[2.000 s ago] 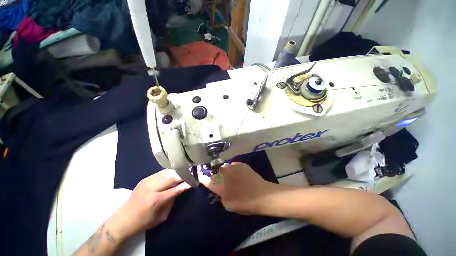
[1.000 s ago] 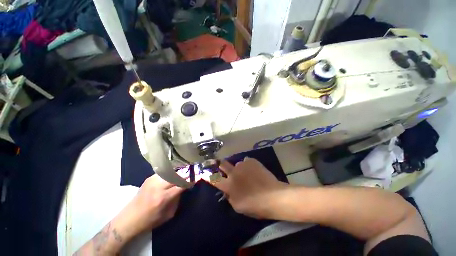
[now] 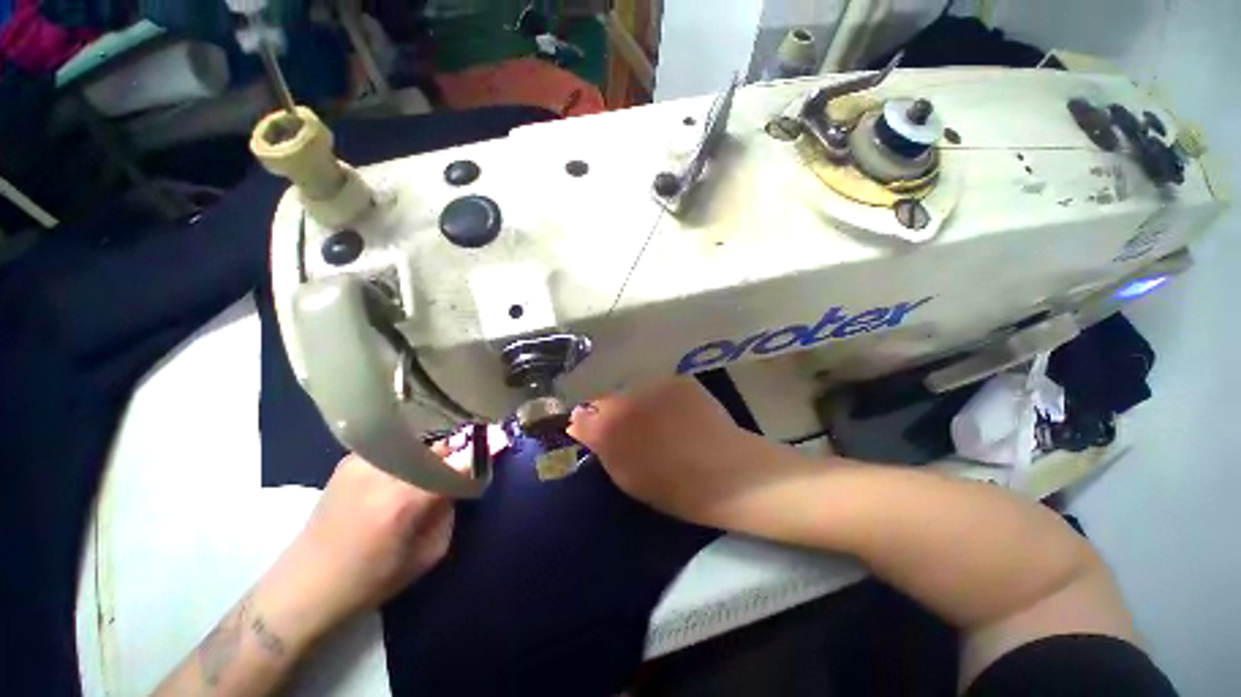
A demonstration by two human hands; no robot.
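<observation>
A dark flat fabric panel [image 3: 531, 586] lies on the white table under the needle area of the cream sewing machine [image 3: 599, 286]. My left hand [image 3: 388, 524] rests on the panel left of the needle area, its fingertips partly hidden behind the curved cover. My right hand [image 3: 653, 443] is on the cloth just right of the needle area, its fingers partly hidden by the machine head. The presser foot and needle are mostly hidden, lit by a bright lamp. Whether either hand pinches the cloth does not show clearly.
A large dark garment bulk [image 3: 150, 300] hangs over the table's left side. A grey thread cone [image 3: 796, 55] stands behind the head. A white scrap [image 3: 994, 422] and dark scraps [image 3: 1102, 368] lie at the right end. A marked strip [image 3: 762, 599] runs along the front edge.
The view has moved closer over the machine head, which now appears larger and further left. My right hand is higher and more hidden behind the head; the metal points below its fingers no longer show.
</observation>
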